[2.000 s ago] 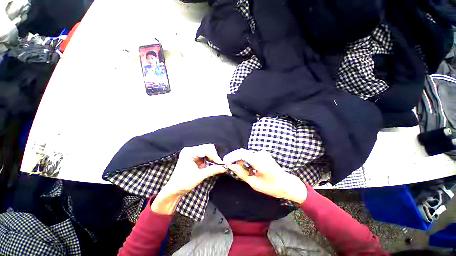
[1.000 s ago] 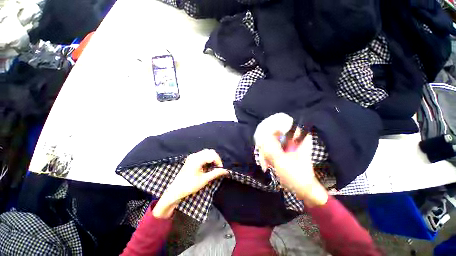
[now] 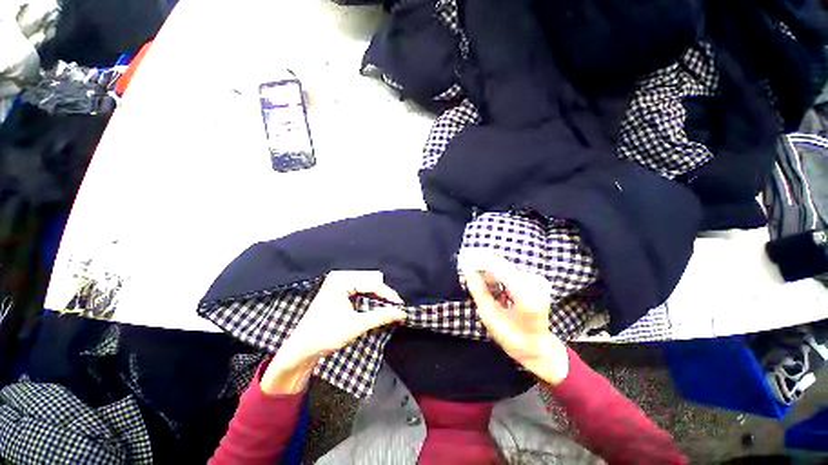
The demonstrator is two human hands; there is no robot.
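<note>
A navy garment point(image 3: 349, 243) with a navy-and-white checked lining point(image 3: 522, 247) lies at the table's near edge and hangs over my lap. My left hand point(image 3: 338, 318) pinches the seam where navy meets check between thumb and fingers. My right hand point(image 3: 510, 304) is to its right, over the checked lining, with its fingers curled. A small dark glint shows in the right palm, perhaps a small tool, mostly hidden by the fingers. The seam runs between the two hands.
A smartphone point(image 3: 288, 125) lies on the white table point(image 3: 182, 182). A garment pile point(image 3: 563, 118) covers the far and right side. A small black object point(image 3: 799, 256) lies by grey garments point(image 3: 803, 182) at far right. A blue bin point(image 3: 726, 371) stands below the edge.
My right hand left the seam beside my left hand, rose with a blur to the right, and is now lower over the lining. My left hand keeps its pinch.
</note>
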